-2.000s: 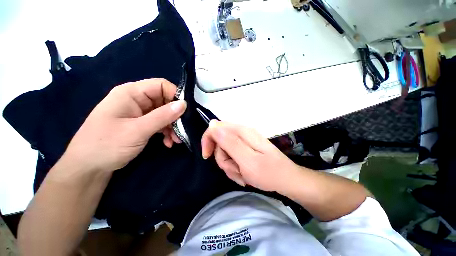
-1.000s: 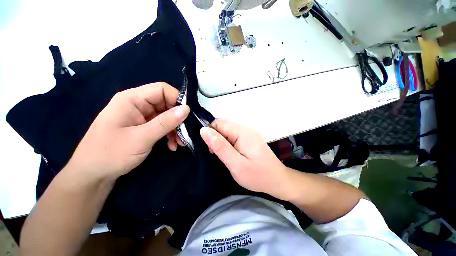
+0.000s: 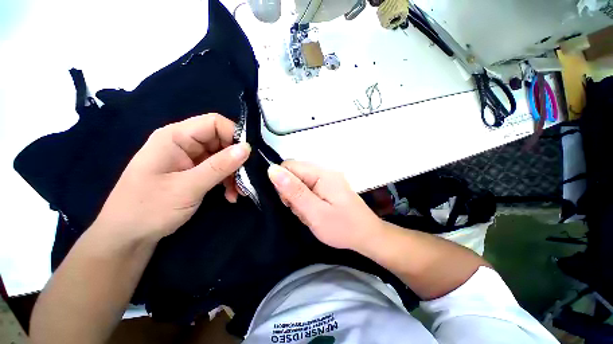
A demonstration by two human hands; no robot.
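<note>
A black garment (image 3: 195,235) lies over the white table and my lap. My left hand (image 3: 178,171) pinches the edge of an opening (image 3: 247,181) in it, where a pale lining strip shows. My right hand (image 3: 322,201) is just to the right, its thumb and forefinger closed on a thin pointed silvery tool (image 3: 265,157), mostly hidden by the fingers. The tool's tip points up and left at the black cloth beside the opening.
The presser foot area with a tan block (image 3: 312,54) stands at the top. A thread tangle (image 3: 368,98) lies on the white machine bed (image 3: 296,114). Black-handled shears (image 3: 494,101) lie at the upper right, beside pink and blue loops (image 3: 543,99).
My right hand has turned so its thumb lies on top, and less of the tool shows. My left hand keeps its pinch. The view has shifted slightly.
</note>
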